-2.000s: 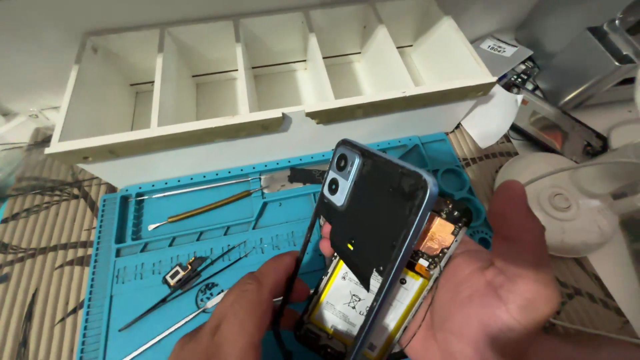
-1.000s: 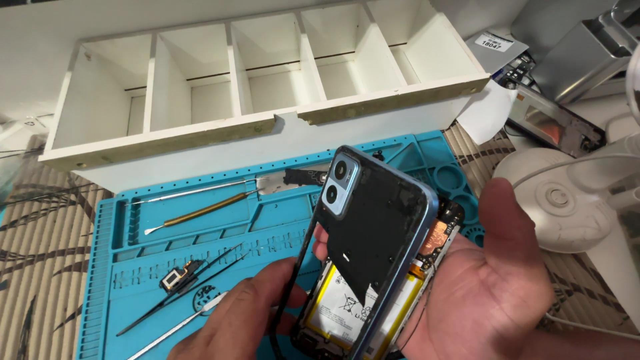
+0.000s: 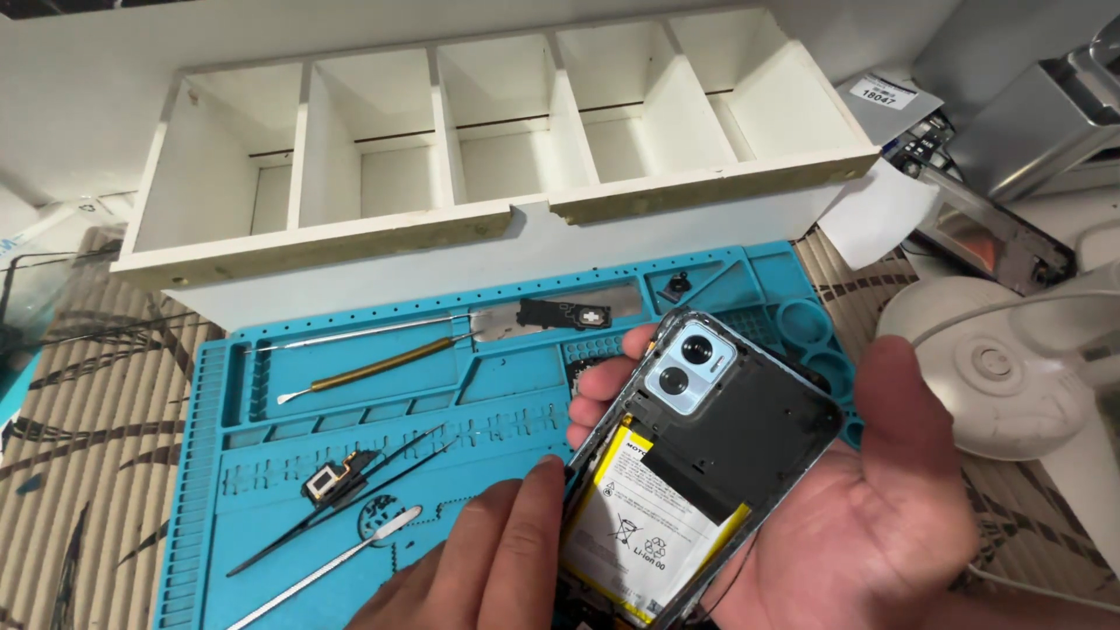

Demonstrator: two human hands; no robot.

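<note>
My right hand [image 3: 840, 516] cradles an opened smartphone [image 3: 612, 604] from below, its fingertips showing past the phone's left edge. Over the phone's upper part lies a blue-edged frame [image 3: 770, 420] with a black inner panel and a two-lens camera surround [image 3: 687, 367]. Below that panel a white battery [image 3: 647, 534] with yellow edges shows. My left hand [image 3: 490, 551] grips the left edge of the frame with its fingers; its thumb is hidden. Black tweezers [image 3: 289, 534], a small speaker module [image 3: 328, 481] and a metal spudger [image 3: 332, 569] lie on the blue repair mat [image 3: 289, 455] to the left.
A white divided wooden box [image 3: 376, 219] stands behind the mat. A brown-handled pry tool [image 3: 381, 363], a thin metal tool [image 3: 359, 332] and a black phone part [image 3: 564, 315] lie at the mat's back. On the right are a white lamp base [image 3: 989, 367] and another phone frame [image 3: 997, 227].
The blue-edged frame with the camera surround has come down from a tilted position above the phone and now lies nearly flat over its upper part. My left hand has moved with it.
</note>
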